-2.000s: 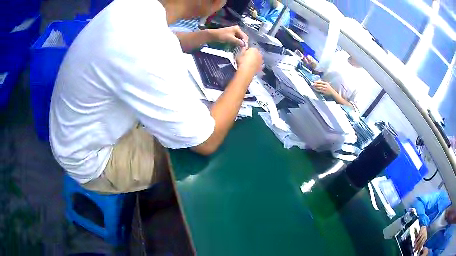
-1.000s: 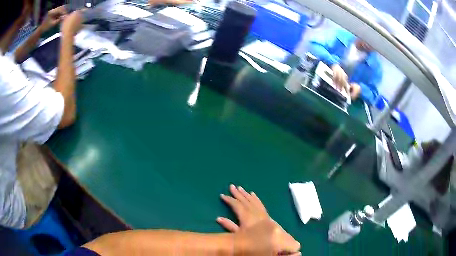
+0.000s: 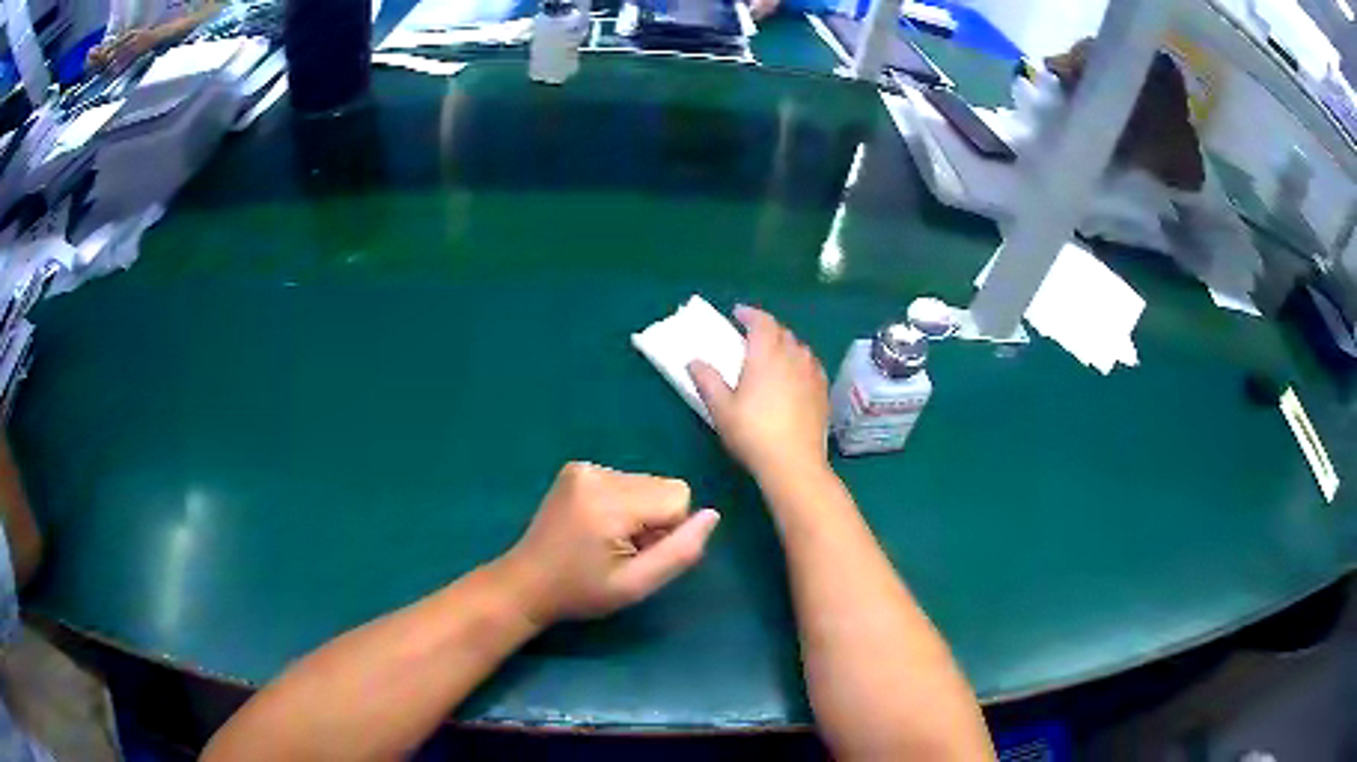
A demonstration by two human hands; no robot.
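Observation:
A folded white wipe (image 3: 688, 351) lies on the green bench in front of me. My right hand (image 3: 771, 390) is on its right edge, with the thumb over the wipe and the fingers beside it. My left hand (image 3: 618, 543) is curled into a loose fist above the bench, nearer to me and left of the right hand; nothing shows in it. A translucent bottle (image 3: 881, 399) with a metal-looking cap and a label stands upright just right of my right hand.
Green bench top (image 3: 372, 447). White sheets (image 3: 1086, 305) lie by a pale post (image 3: 1064, 179) at right. A black cylinder (image 3: 329, 57) and another bottle (image 3: 555, 42) stand at the back. Stacked sheets (image 3: 164, 134) are at left. A person's arm shows at the left edge.
The view has turned right, away from the seated neighbour. My left hand was spread open over the bench and is now curled. The wipe lay untouched; my right hand is now on it.

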